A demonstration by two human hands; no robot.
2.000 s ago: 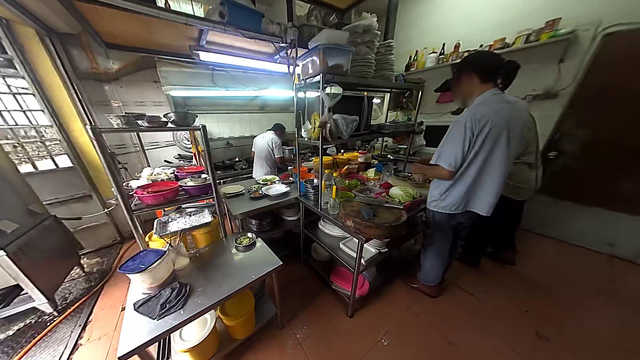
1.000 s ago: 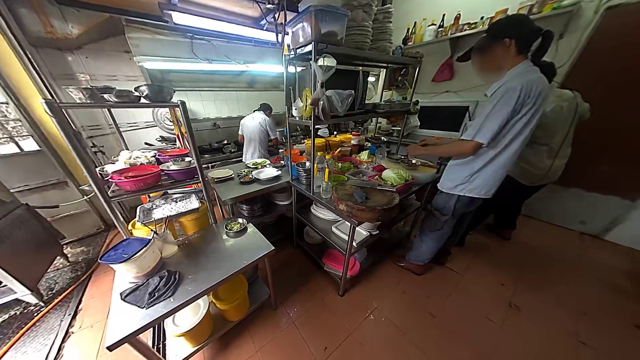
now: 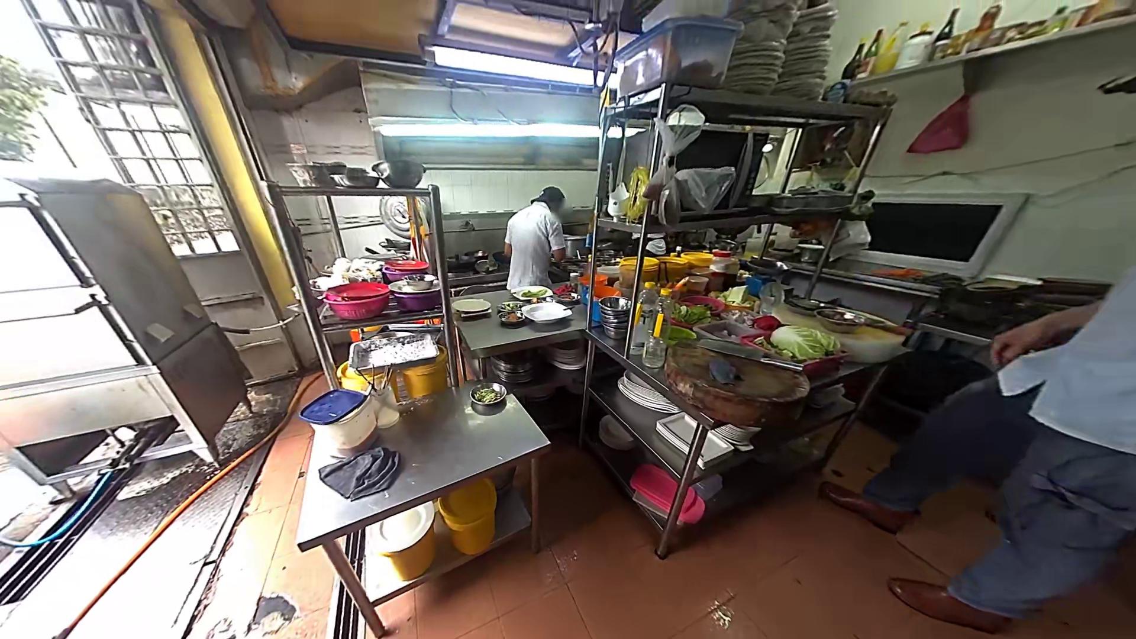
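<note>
Neither my left hand nor my right hand shows in the head view. Closest in front stands a stainless steel table (image 3: 453,444), bearing a dark crumpled cloth (image 3: 360,473), a white tub with a blue lid (image 3: 340,417) and a small metal bowl of chopped greens (image 3: 488,398). To its right, a round wooden chopping block (image 3: 737,386) rests on a metal rack, with a cleaver (image 3: 750,353) lying across its back edge. Behind it are a cabbage (image 3: 804,343) in a red basket and clear bottles with yellow caps (image 3: 657,333).
A person in a light shirt and dark trousers (image 3: 1038,479) stands at the right. Another person in white (image 3: 534,241) faces the far stove. Yellow buckets (image 3: 468,515) sit under the table. An orange hose (image 3: 191,501) runs along the floor at left, beside a metal machine (image 3: 115,328).
The view has turned left. The person at the right has lowered the hands from the counter and has legs spread apart; the second person behind has left the view.
</note>
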